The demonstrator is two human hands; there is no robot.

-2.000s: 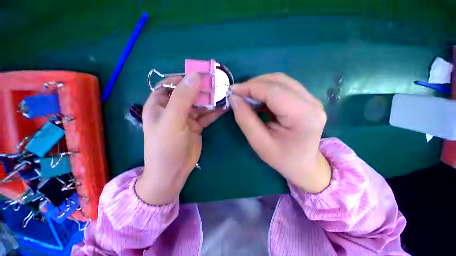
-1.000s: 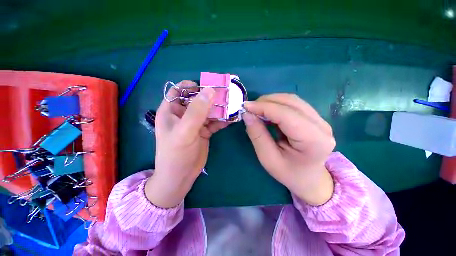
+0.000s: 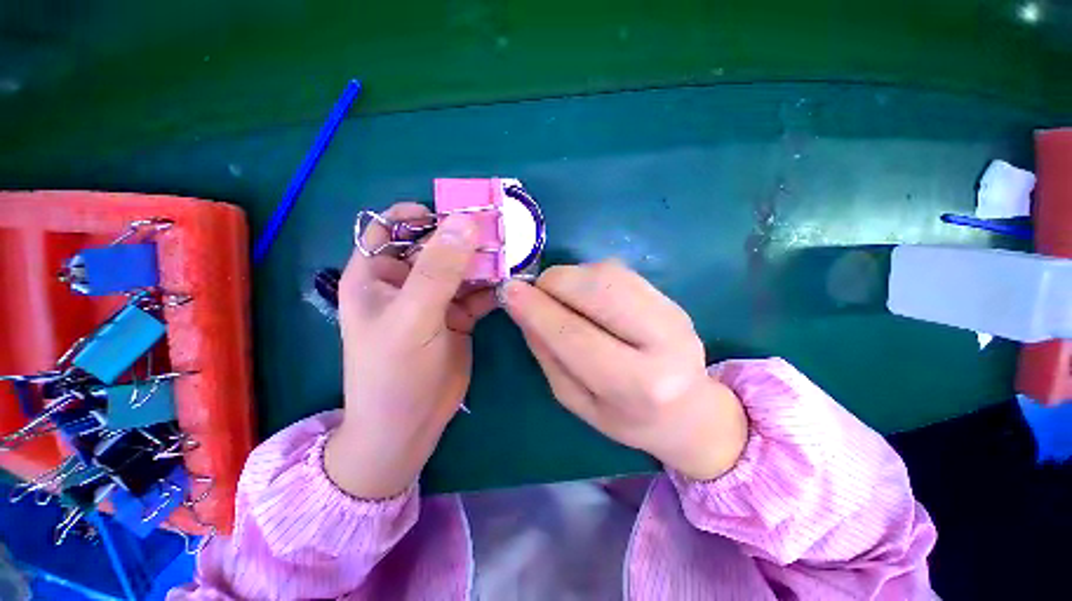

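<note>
My left hand [image 3: 406,317] holds a pink binder clip [image 3: 468,211] with its silver wire handles pointing left. The clip's jaws grip a round piece [image 3: 520,230] with a white face and a dark shiny rim, possibly a watch head. My right hand [image 3: 623,352] is pinched at the lower edge of the round piece, close to the clip's lower corner. A tiny whitish bit [image 3: 508,290] shows between its fingertips; the rest of it is hidden by the fingers.
A red tray [image 3: 212,352] with blue, teal and black clips is at left. A blue stick [image 3: 308,170] lies on the green bench [image 3: 658,176]. A translucent bottle [image 3: 976,288], white tissue [image 3: 1005,190], thin blue item [image 3: 985,224] and red tray edge [image 3: 1050,200] are at right.
My right fingertips have moved from the right side of the round piece down to its lower edge. My left hand still holds the pink clip. The whole view has shifted slightly.
</note>
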